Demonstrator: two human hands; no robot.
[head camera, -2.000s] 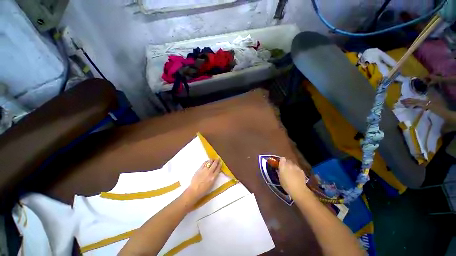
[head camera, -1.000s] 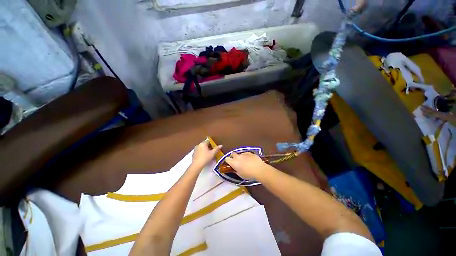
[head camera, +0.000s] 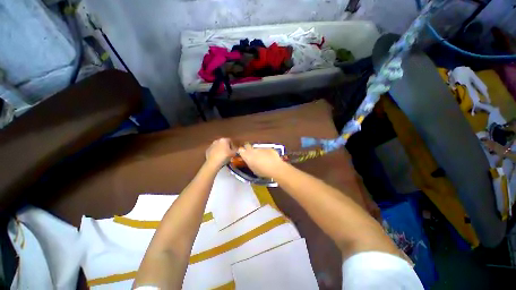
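The white garment panel (head camera: 226, 198) lies wrong side up on the brown table, with mustard strips (head camera: 243, 237) across it and a mustard folded edge (head camera: 263, 195) near its upper right end. My right hand (head camera: 259, 160) grips the steam iron (head camera: 276, 150), which stands over the panel's top corner, its tip pointing left. My left hand (head camera: 222, 152) is at that corner, just left of the iron and close to my right hand. Its fingertips and what they hold are hard to make out.
A wrapped hose (head camera: 380, 85) rises from the iron to the upper right. A white trough (head camera: 189, 71) with coloured cloth stands behind the brown table (head camera: 308, 122). Padded boards flank it, brown (head camera: 73, 116) left and grey (head camera: 447, 136) right. A blue crate (head camera: 410, 226) sits low right. Another person's hand (head camera: 501, 135) is at far right.
The iron came from the bare table at right onto the mustard edge, then up to the panel's top corner. My left hand moved from the edge to that corner. The hose swung left with the iron.
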